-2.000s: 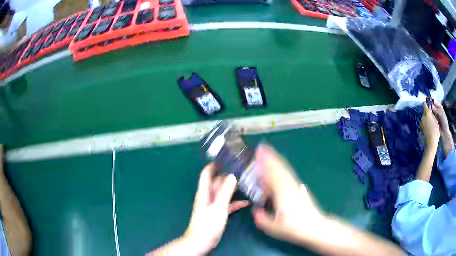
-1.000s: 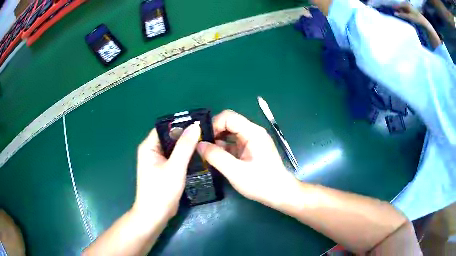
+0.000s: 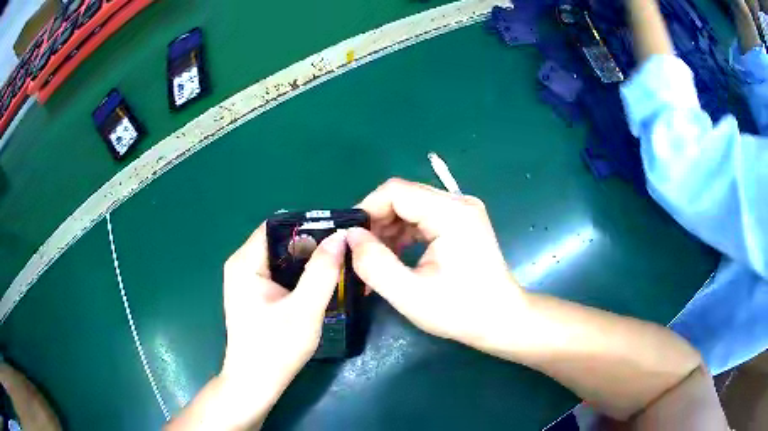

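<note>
A black phone body (image 3: 333, 337) is held over the green surface, its open inside facing up. A silver-grey round part (image 3: 301, 246) shows in its upper half, with thin red wires beside it and white marks at the top edge. A yellow-orange flex cable (image 3: 342, 290) runs lengthwise. My left hand (image 3: 278, 316) grips the phone's left side, its thumb pressed on the inside. My right hand (image 3: 446, 261) is at the upper right side, its thumb tip touching the left thumb tip. The thumbs hide part of the inside. Pointed tweezers (image 3: 443, 172) lie partly behind my right hand.
Two phones (image 3: 186, 69) lie beyond the whitish curved rail (image 3: 274, 88). A red tray (image 3: 84, 46) is at upper left. A pile of dark blue cover plates (image 3: 560, 82) with a phone on top is at upper right, beside a co-worker's light blue sleeve (image 3: 699, 151). Another person's arm (image 3: 29, 400) is at lower left.
The phone went from a blurred, tilted hold near the rail to a steady hold lower down. Since a second ago, my thumbs moved up slightly toward its top and the co-worker's arm shifted right.
</note>
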